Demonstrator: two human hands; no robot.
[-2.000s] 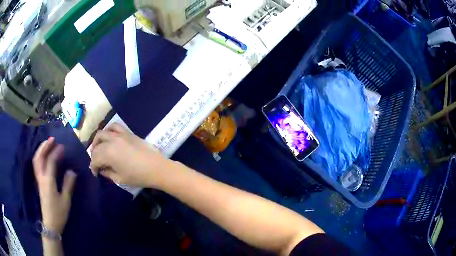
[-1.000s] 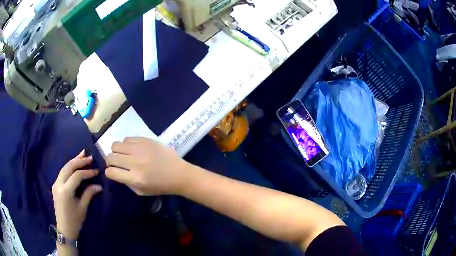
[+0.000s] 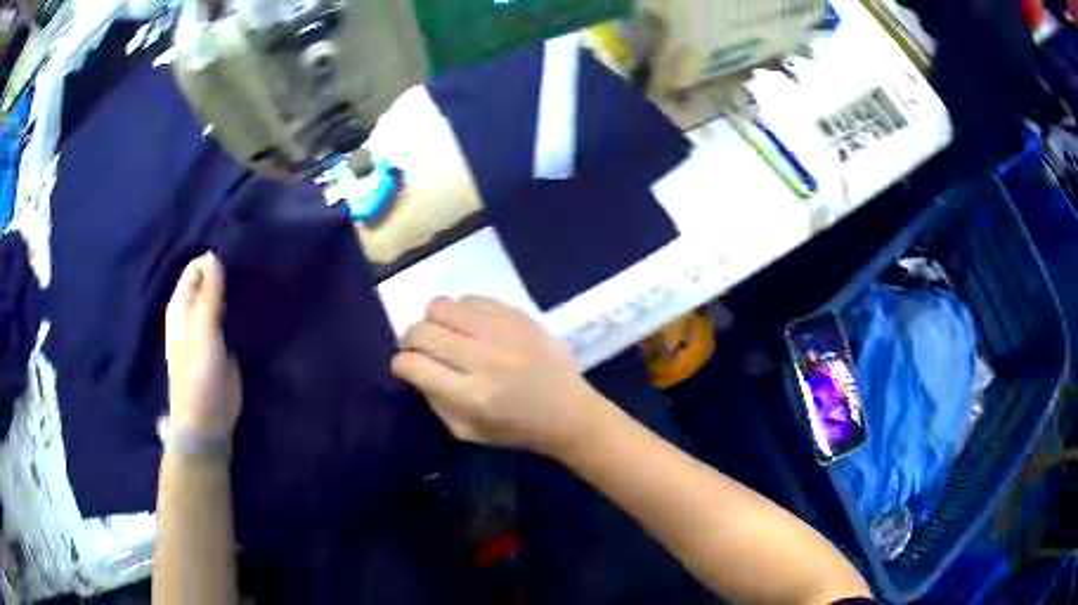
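Note:
Dark navy fabric panels spread left of the sewing machine head and hang over the front edge of the table. My left hand lies on the fabric, fingers extended and holding nothing. My right hand is at the table's front edge, its curled fingertips on the panel's right edge; it appears to pinch that edge. A bright blue curved piece sits beside the presser foot, which is blurred. The fabric reaches under the head.
A separate navy piece with a white strip lies right of the head on the white table. Slim pens or tools lie further right. A dark blue basket holds a light-blue bag; a lit smartphone rests on its edge.
The view has swung left, so more of the spread fabric shows. My left hand has moved away from the panel's right edge and flattened on the cloth. My right hand stays near the edge.

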